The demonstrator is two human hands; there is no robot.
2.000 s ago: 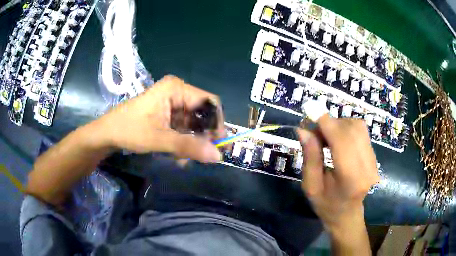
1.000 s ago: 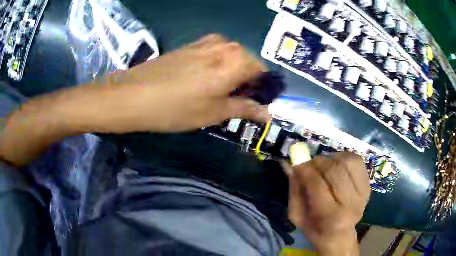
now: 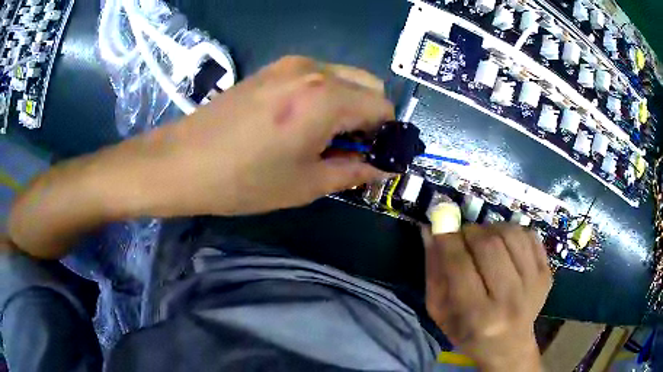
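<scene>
My left hand (image 3: 291,138) holds a small black block (image 3: 396,147) between thumb and fingers above a long white housing (image 3: 501,183) with a circuit board in it. A blue wire (image 3: 445,158) sticks out to the right of the black block. A yellow wire (image 3: 392,192) runs down into the housing just below it. My right hand (image 3: 487,283) is at the housing's near edge, its pale finger cot (image 3: 445,216) touching the board. Whether these fingers grip the housing or a wire is hidden.
More white housings with boards (image 3: 534,93) lie at the upper right. Boards (image 3: 29,65) lie at the far left. A white cord (image 3: 149,54) in a clear plastic bag (image 3: 134,94) lies behind my left arm. The copper strips (image 3: 658,287) show at the right edge.
The yellow and blue wires were stretched between both hands; now the yellow wire is down at the board. My right hand has moved to the housing's near edge. The view has shifted closer.
</scene>
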